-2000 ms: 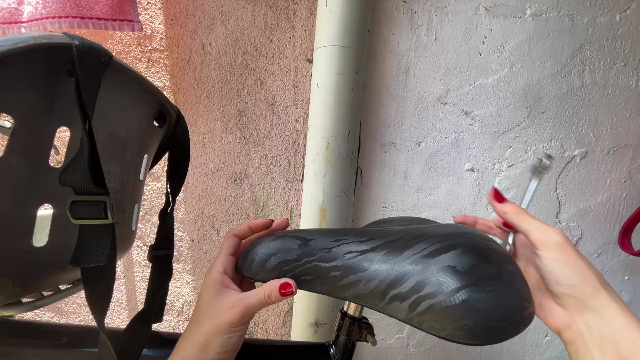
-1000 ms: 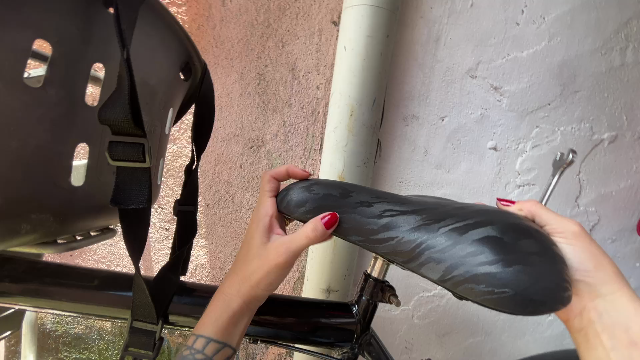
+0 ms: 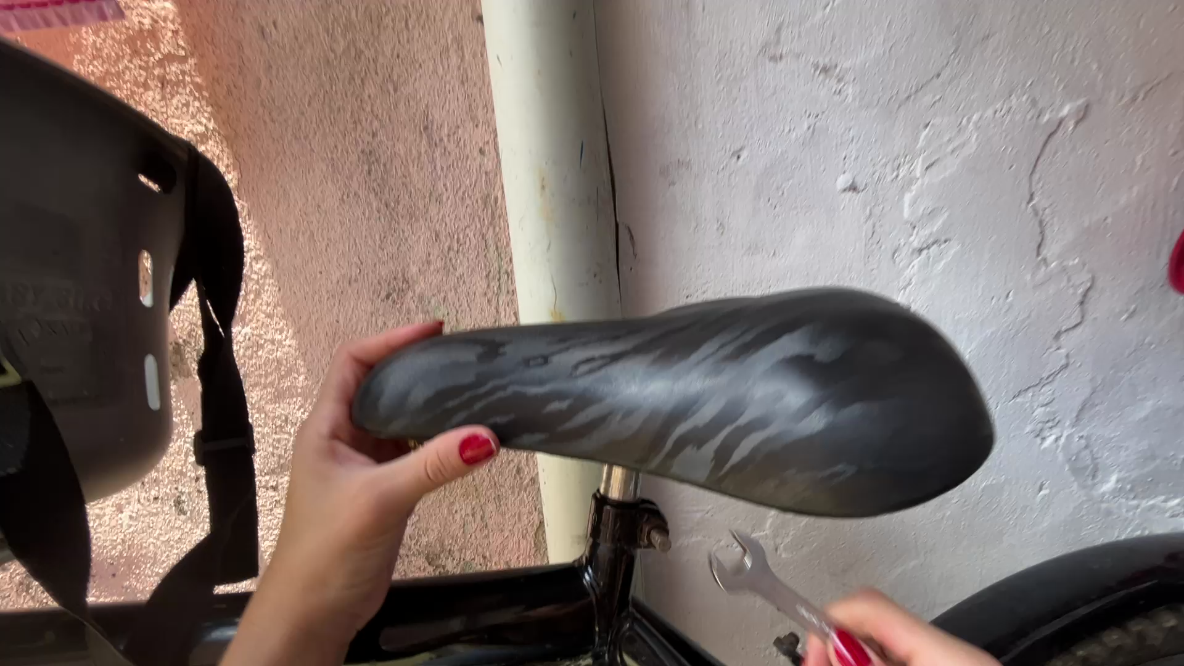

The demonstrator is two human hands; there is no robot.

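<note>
A black bicycle saddle [image 3: 703, 398] with grey streaks sits on a short metal seatpost [image 3: 620, 482] over a black bicycle frame [image 3: 490, 610]. My left hand [image 3: 370, 490] grips the saddle's narrow nose, thumb on the near side and fingers around the far side. Low at the right, my right hand [image 3: 888, 634] holds a metal wrench [image 3: 772, 583], its open-ended jaw pointing up and left. That jaw is below the saddle and to the right of the seat clamp bolt [image 3: 655, 538], apart from it. Part of my right hand is cut off by the lower edge.
At the left is a dark plastic child seat [image 3: 83, 277] with black straps [image 3: 227, 388] hanging beside the frame. Behind the bicycle a pale pipe [image 3: 546, 185] runs down the wall. A black tyre [image 3: 1064, 583] is at the lower right.
My right hand has left the saddle's wide rear end and moved down with the wrench, which now shows below the saddle. My left hand still holds the nose.
</note>
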